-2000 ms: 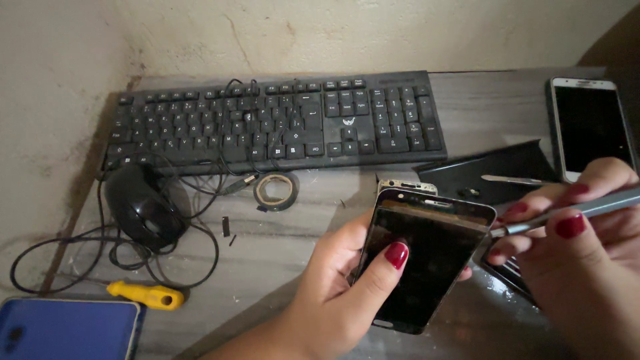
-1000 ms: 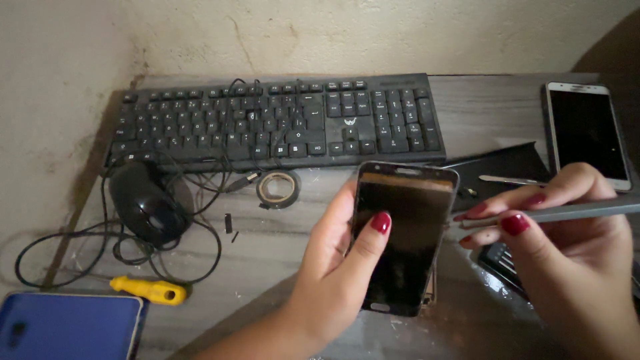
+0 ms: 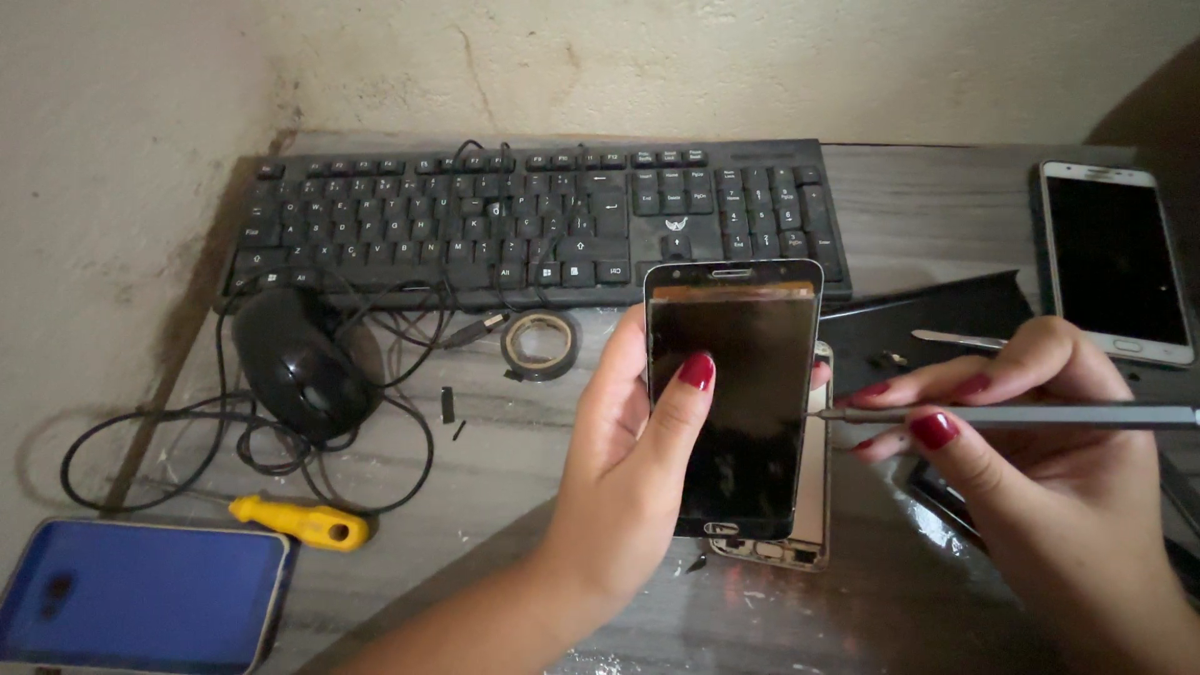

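My left hand (image 3: 628,459) grips a black smartphone display assembly (image 3: 736,403), thumb on the glass and fingers behind it. An orange-brown strip shows beneath the glass at its top edge. Behind and below it lies a pale phone frame (image 3: 814,525), partly covered. My right hand (image 3: 1022,450) holds a grey pen-shaped precision screwdriver (image 3: 1050,415) level between thumb and fingers. Its thin tip is at the right edge of the display; whether it touches is unclear.
A black keyboard (image 3: 431,220) lies along the wall, a corded mouse (image 3: 300,366) and tape roll (image 3: 539,345) before it. Left are a yellow-handled screwdriver (image 3: 300,523) and a blue phone case (image 3: 150,595). Right are a white-framed phone (image 3: 1116,253), a black panel (image 3: 937,309) and a metal tool (image 3: 956,338).
The display in my left hand has gone from tilted to nearly upright and shifted slightly left. The screwdriver in my right hand now lies more level, its tip lower along the display's right edge.
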